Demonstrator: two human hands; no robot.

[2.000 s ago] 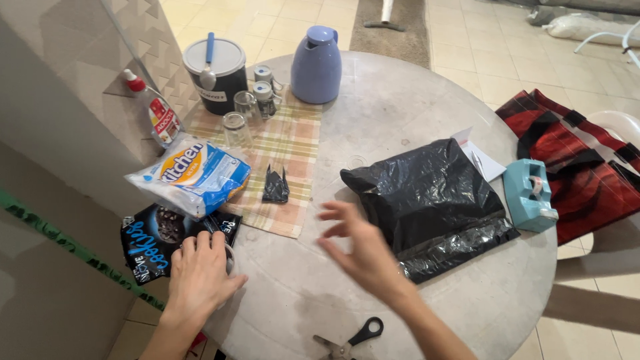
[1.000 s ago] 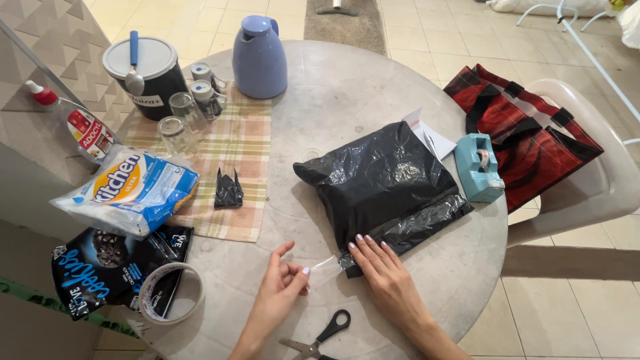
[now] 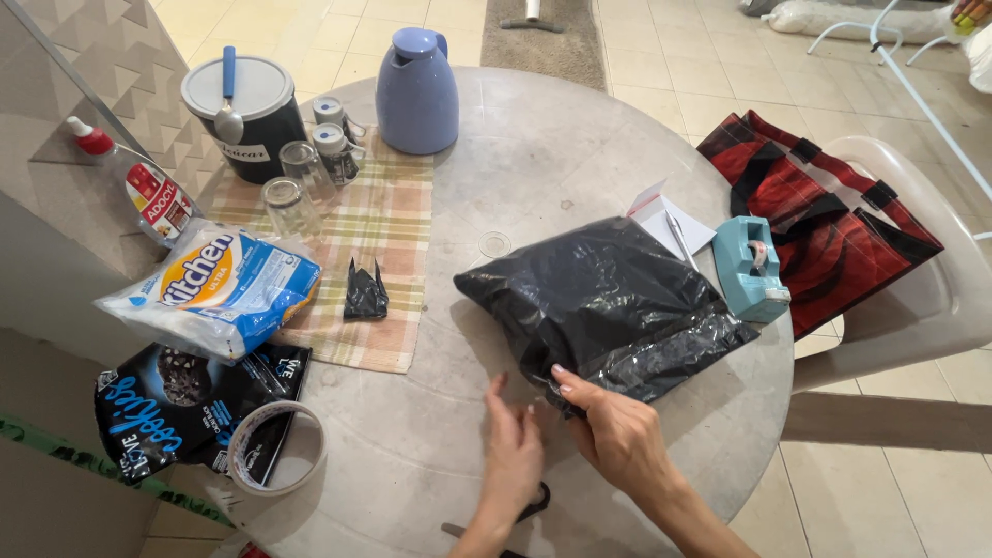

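A black plastic bag (image 3: 589, 294), bulging and with a flattened strip of clear tape along its near side, lies on the round table. My right hand (image 3: 620, 430) pinches the bag's near left corner between thumb and fingers. Just left of that corner is my left hand (image 3: 511, 449), slightly blurred, fingers raised; whether anything thin is between them cannot be told. Scissors with a black handle (image 3: 536, 502) lie partly hidden beneath my left wrist. A wide roll of tape (image 3: 277, 448) rests at the table's left edge against a black cookie package (image 3: 194, 411).
A teal tape dispenser (image 3: 750, 267) and a pen (image 3: 680, 236) on white paper (image 3: 659, 213) adjoin the bag. Leftward are a Kitchen package (image 3: 225, 291), glasses (image 3: 291, 205), a sugar canister (image 3: 252, 132), a squeeze bottle (image 3: 151, 186) and a blue jug (image 3: 418, 93). A red bag (image 3: 829, 225) sits on a chair (image 3: 930, 271).
My left hand was at the tape roll two seconds ago and is now beside the bag's corner. My right hand has gone from lying on the bag's near edge to gripping its corner.
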